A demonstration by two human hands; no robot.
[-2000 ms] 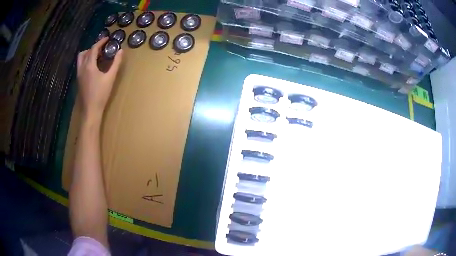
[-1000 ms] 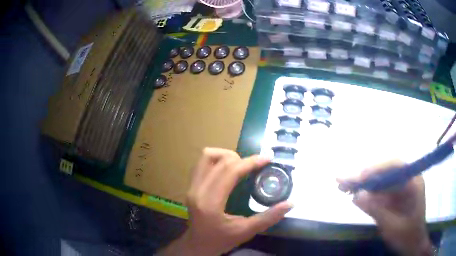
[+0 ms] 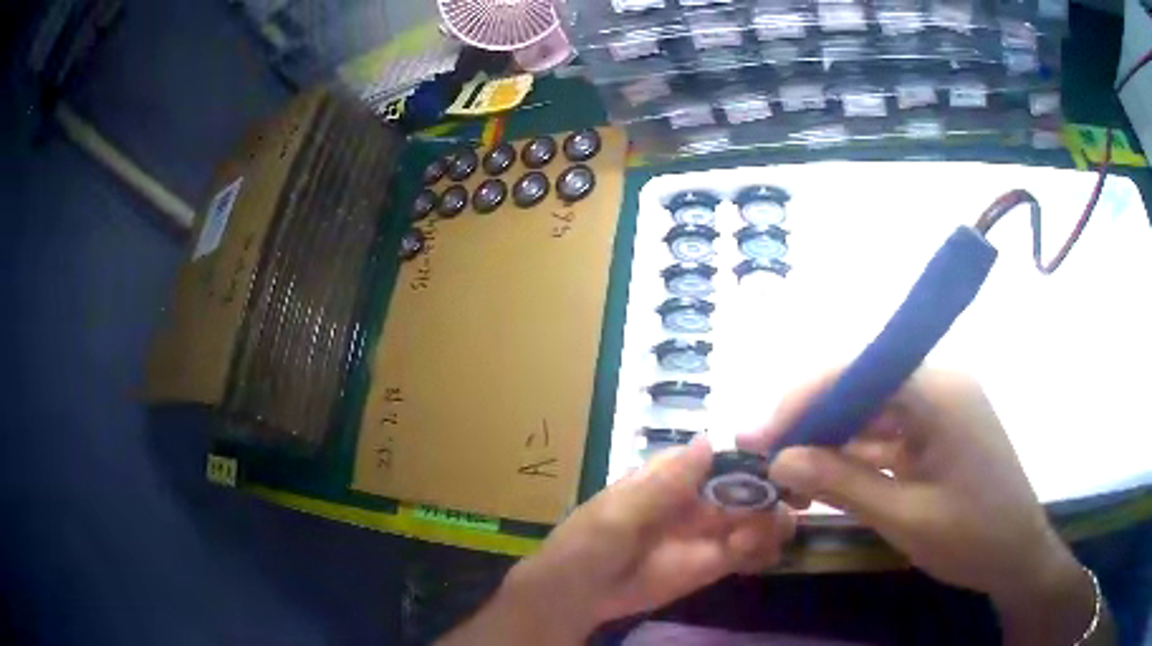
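Observation:
My left hand (image 3: 644, 530) holds a round black-rimmed component (image 3: 742, 492), tilted, at the bench's near edge. My right hand (image 3: 929, 480) grips a thick dark-blue corded tool (image 3: 884, 341) like a pen. Its front end is at the component's far rim; the tip is hidden by my fingers. A red and dark cord (image 3: 1038, 240) leaves its rear. The glaring white tray (image 3: 1074, 341) holds components in two columns at its left side. A brown cardboard sheet (image 3: 486, 353) with handwriting holds components face up in rows at its far end.
Stacked cardboard with ridged sheets (image 3: 284, 303) stands at left. Clear plastic trays (image 3: 809, 76) are stacked at the back. A pink round item (image 3: 499, 23) and a yellow card (image 3: 493, 95) lie behind the cardboard. Yellow tape (image 3: 329, 511) edges the green mat.
My left hand first left the cardboard with a component, then moved right and lowered it. My right hand came in with the tool and moved left to meet the component. The view shifted.

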